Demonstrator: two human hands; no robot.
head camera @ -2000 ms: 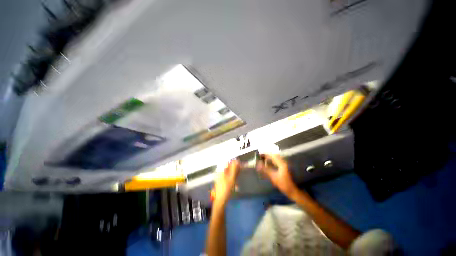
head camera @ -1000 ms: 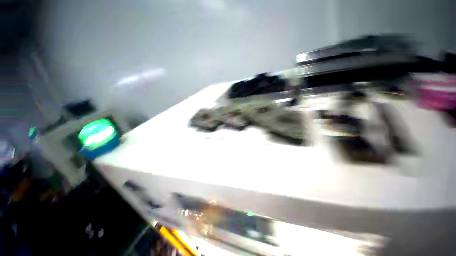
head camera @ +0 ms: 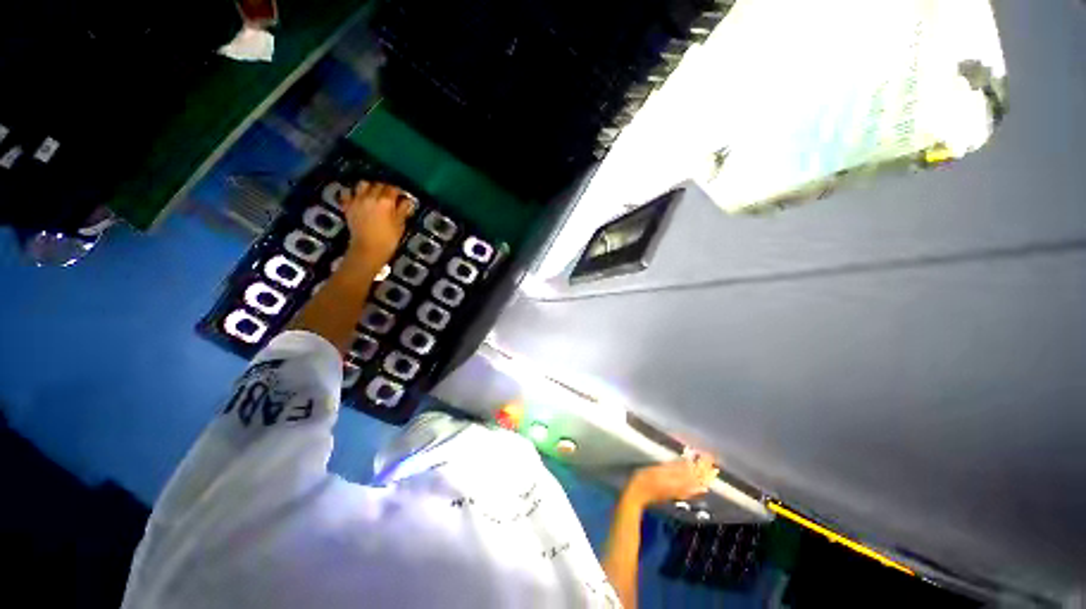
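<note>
A black parts tray [head camera: 223, 319] with rows of silvery-white rings lies to the left of the machine. My left hand [head camera: 376, 219] is over the tray's far end, fingers down at the pockets; whether they grip a ring cannot be told. Another white ring [head camera: 247, 325] sits in the tray's near left corner. My right hand [head camera: 676, 478] is at the long grey front panel [head camera: 607, 440] of the machine, near its right part; whether it holds anything is too small and bright to tell.
Red and green control buttons [head camera: 509, 415] are at the panel's left. Yellow bar [head camera: 840, 535] runs along the right. Stacked black trays [head camera: 512, 89] stand beyond the parts tray. A green-topped table [head camera: 197, 179] is at upper left, and another dark tray [head camera: 715, 553] is below the panel.
The view has swung from the machine's front, past the hood top, to the left tray. My left hand has moved from the panel to the tray; my right hand is again at the panel.
</note>
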